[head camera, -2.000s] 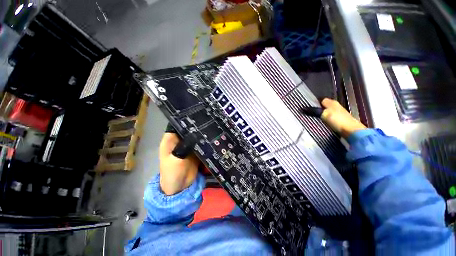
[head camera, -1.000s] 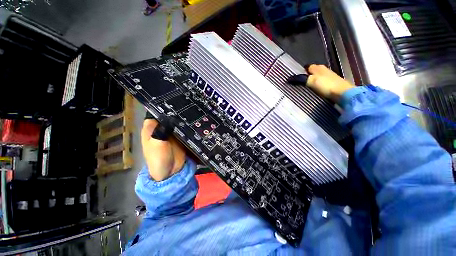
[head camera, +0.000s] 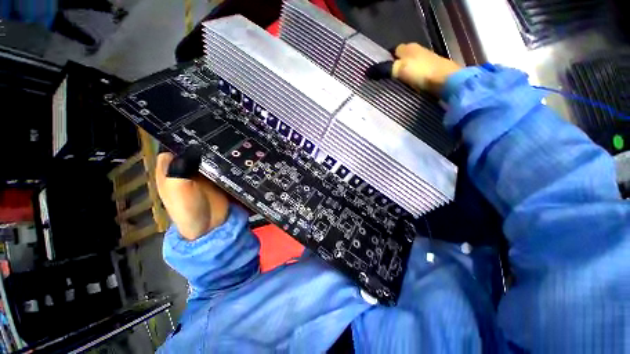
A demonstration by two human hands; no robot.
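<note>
A long black circuit board (head camera: 276,190) with white print is held tilted above my lap. Silver finned heatsinks (head camera: 304,79) stand on it in two rows, paired end to end. My left hand (head camera: 191,198) grips the board's near left edge, with a black finger cot on the thumb over the edge; its other fingers are hidden under the board. My right hand (head camera: 421,69) grips the far heatsink row, a black finger cot lying on its fins; part of this hand is hidden behind the heatsink.
A silver metal rail (head camera: 483,41) runs along the right, with dark ribbed units (head camera: 597,90) beyond it. A thin blue cord (head camera: 580,99) runs there. Black crates (head camera: 90,124) and a wooden pallet (head camera: 135,190) are at left. A red surface (head camera: 276,245) shows under the board. A person's legs (head camera: 76,28) show top left.
The board with its heatsinks and both my hands have moved left and up in the picture. The view has shifted over the floor and rail. Both hands keep their hold.
</note>
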